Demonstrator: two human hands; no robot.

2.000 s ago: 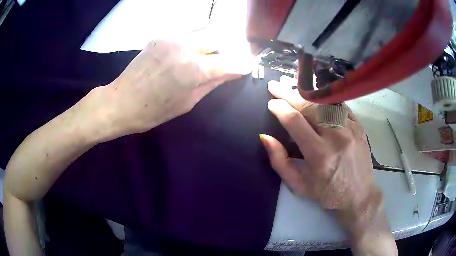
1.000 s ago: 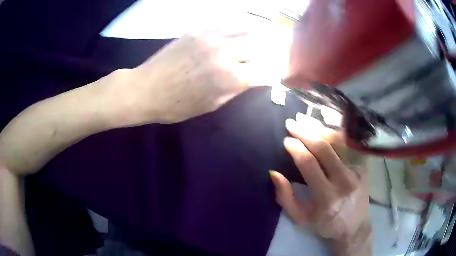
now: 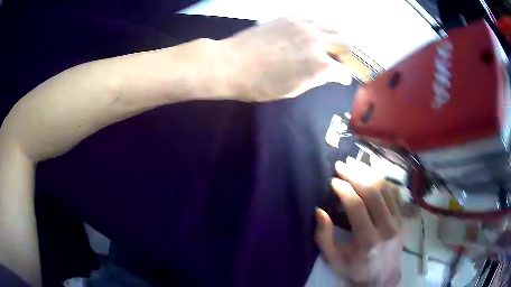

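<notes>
Dark purple fabric covers the left and middle of the view, under both hands. My left hand lies on its far part, fingers curled towards the machine; the fingertips are bright and blurred, so a grip on the cloth cannot be told. My right hand rests at the fabric's right edge, palm down, thumb apart from the fingers, fingertips just below the presser foot area. The presser foot is a bright, blurred piece beside the red sewing machine head, between my hands.
White table surface shows at the lower right. A thin pale tool, blurred, lies right of my right hand. A bright white surface is beyond my left hand. Blurred machine parts crowd the right rim.
The view has shifted, so the machine head appears further right and lower, with its red end showing. My left hand is further from the presser foot; my right hand keeps its place beside it.
</notes>
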